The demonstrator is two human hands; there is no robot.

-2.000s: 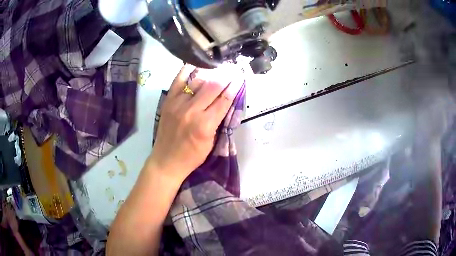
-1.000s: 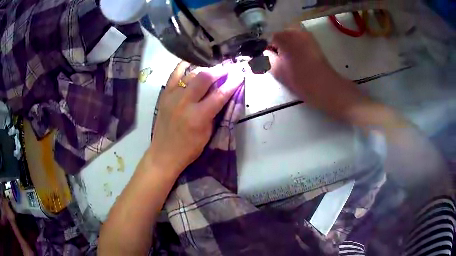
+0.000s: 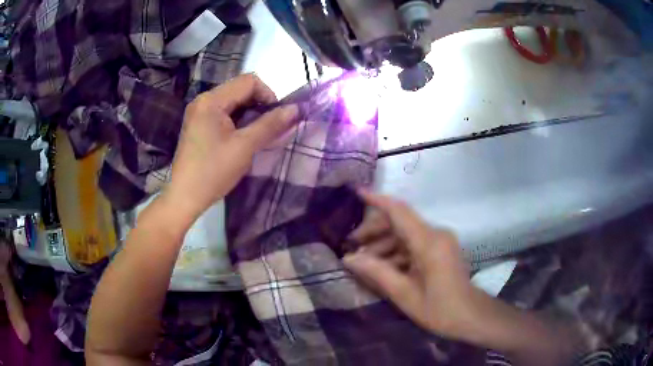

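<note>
A purple, white and dark plaid fabric piece (image 3: 286, 207) lies on the white machine bed and runs from the needle area down over the front edge. The sewing machine head (image 3: 336, 32) stands above it, with a glaring violet-white light at the needle that hides the presser foot. My left hand (image 3: 225, 136) pinches the fabric's upper left edge between thumb and fingers, left of the needle. My right hand (image 3: 412, 257) is slightly blurred and holds the fabric's right edge with thumb and fingertips, below the needle and over the front part of the bed.
More plaid pieces (image 3: 136, 100) are heaped at the left, with a white slip (image 3: 197, 34) on them. Red-handled scissors (image 3: 530, 46) lie at the bed's back right. A yellow-brown board (image 3: 82, 200) is left of the bed. Another person's hand (image 3: 14, 307) shows at the lower left edge.
My right hand has come from beside the needle down to the fabric's right edge. My left hand has moved left from the needle, and the fabric is spread flatter. The view has shifted.
</note>
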